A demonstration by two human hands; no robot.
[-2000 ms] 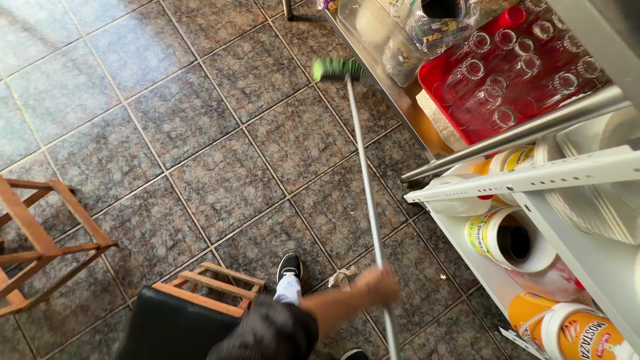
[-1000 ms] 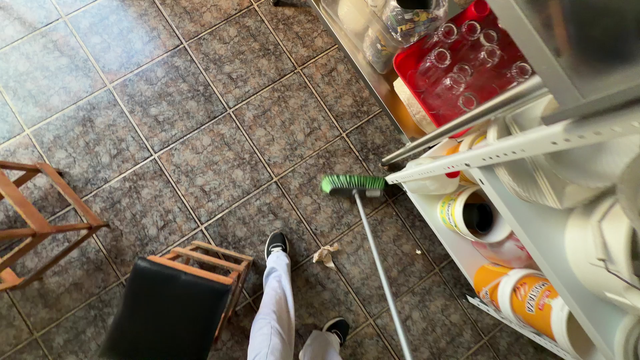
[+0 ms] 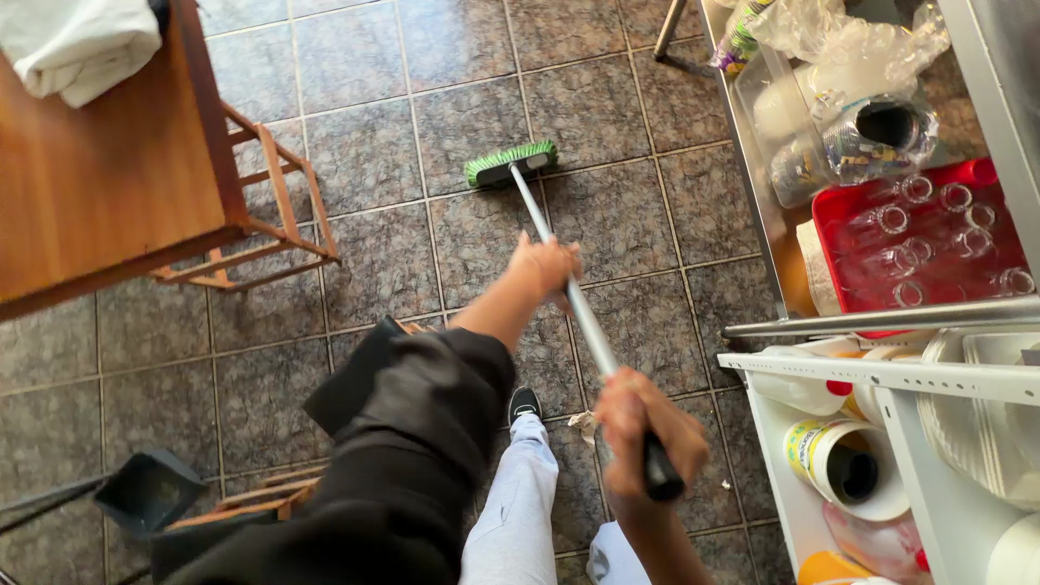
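A push broom with green bristles and a black head (image 3: 512, 165) rests on the dark tiled floor ahead of my feet. Its grey metal handle (image 3: 591, 329) slants back toward me. Partway down the handle, my left hand (image 3: 546, 264) is closed around it. My right hand (image 3: 650, 431) grips the handle near its black end grip (image 3: 662, 475). A crumpled light scrap (image 3: 583, 426) lies on the tiles beside my shoe, left of my right hand, and a smaller bit (image 3: 725, 484) lies farther right.
At the upper left stands a wooden table (image 3: 106, 187) with a white cloth (image 3: 77, 45) and wooden stool legs (image 3: 284, 203) beside it. A dustpan (image 3: 150, 491) is at lower left. White shelving (image 3: 894, 378) with tubs and a red tray (image 3: 829, 219) of glass containers stand right.
Both hands now show on the broom handle; neither was visible one second ago. The broom head has moved away from the shelving onto the open tiles. The view has shifted left, bringing in the table.
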